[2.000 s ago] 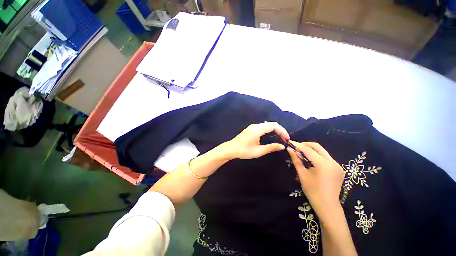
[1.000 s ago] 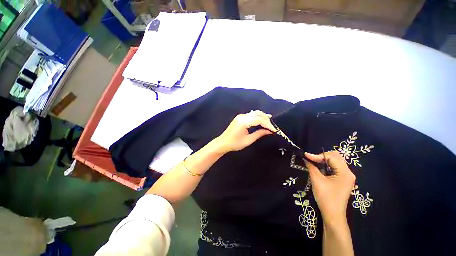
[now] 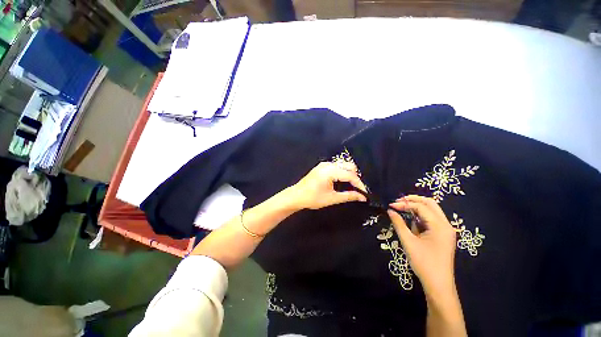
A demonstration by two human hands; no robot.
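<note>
A black garment (image 3: 316,263) with pale embroidered flowers (image 3: 443,178) lies spread over the table's near side. Its collar (image 3: 425,122) has a thin pale line and points to the far edge. My left hand (image 3: 329,186) pinches the edge of the front opening between thumb and fingertips. My right hand (image 3: 425,227) is close beside it, its thumb and fingertips closed on the same edge. A small dark tool seems tucked in my right palm, mostly hidden by the fingers.
A stack of papers (image 3: 201,69) lies on the white table (image 3: 369,59) at the back left. An orange-red crate (image 3: 132,224) stands at the left under a sleeve. Blue folders (image 3: 59,62) and a pale cloth bundle (image 3: 28,194) are further left.
The view has shifted, with the collar showing more. My hands have moved down along the front opening from near the collar and come together again after being apart one second ago.
</note>
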